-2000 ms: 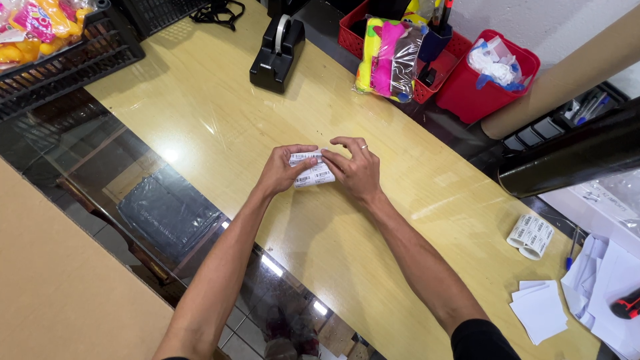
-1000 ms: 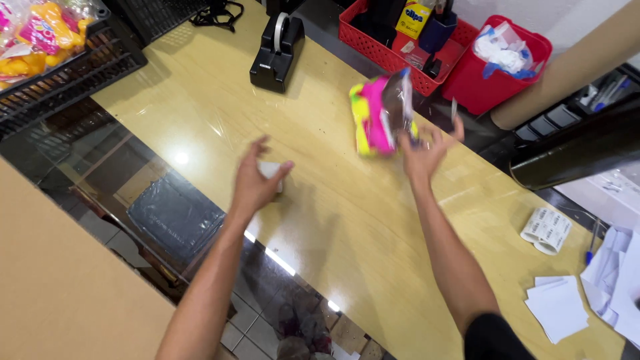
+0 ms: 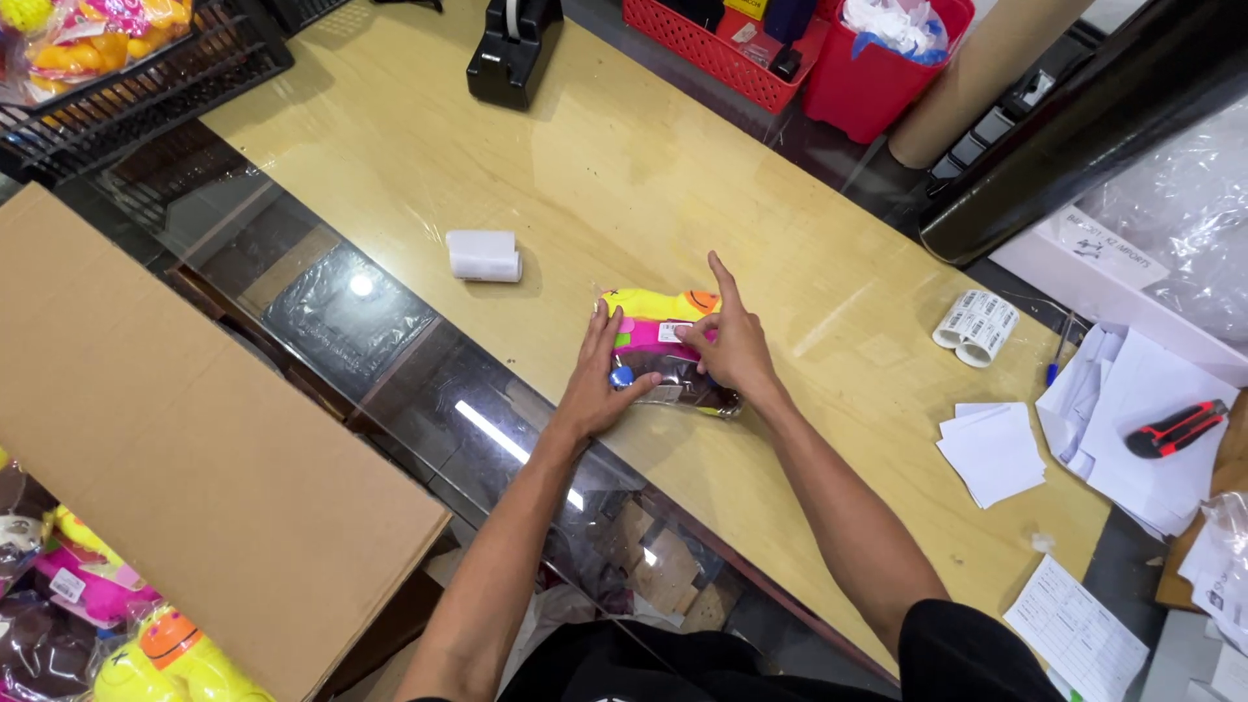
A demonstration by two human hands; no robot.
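A plastic-wrapped toy (image 3: pixel 648 341) in yellow, pink and dark brown lies on the wooden worktop between my hands. My left hand (image 3: pixel 602 375) rests spread on its left end, thumb over the dark part. With thumb and bent fingers, my right hand (image 3: pixel 726 341) touches a small white label (image 3: pixel 673 332) on the pink part, its index finger raised. Up and left of the toy, a roll of white labels (image 3: pixel 484 256) lies on the worktop.
Around the worktop (image 3: pixel 624 175) are a black tape dispenser (image 3: pixel 515 49), label rolls (image 3: pixel 976 328), paper slips (image 3: pixel 993 453) and a red-black utility knife (image 3: pixel 1176 429). A cardboard box (image 3: pixel 214 439) stands at left, below a black crate (image 3: pixel 146 93). A red bin (image 3: pixel 868 83) stands beyond.
The wrapped toy has come from the far side of the worktop to a place between my hands. My left hand has let go of the label roll and now rests on the toy.
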